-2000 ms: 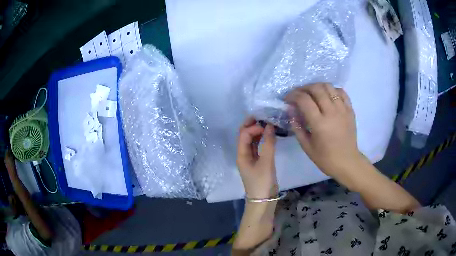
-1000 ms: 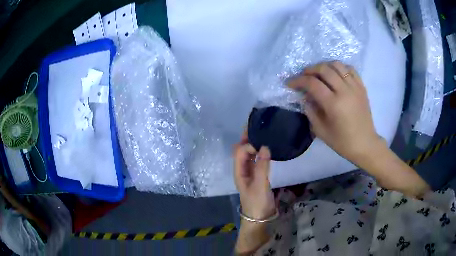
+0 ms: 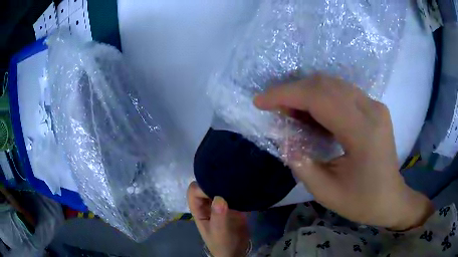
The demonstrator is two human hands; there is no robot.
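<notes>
A black oval plastic housing (image 3: 241,173) sticks partly out of the mouth of a clear bubble wrap bag (image 3: 301,47). Its far part is hidden by the wrap. My left hand (image 3: 218,218) grips the near left edge of the housing, thumb on top. My right hand (image 3: 346,145) pinches the edge of the bag at its mouth, to the right of the housing.
Another bubble wrap bag (image 3: 100,135) lies on the left of the white sheet (image 3: 165,45). Beyond it are a blue tray (image 3: 15,110) with white scraps and a dotted sticker sheet (image 3: 60,20). A crumpled rag (image 3: 430,14) is at the top right. Part of another person shows at lower left.
The housing has come out of the bag mouth; at first only a dark edge showed. My left hand has shifted to its near edge. The view is closer and the tray sits further left.
</notes>
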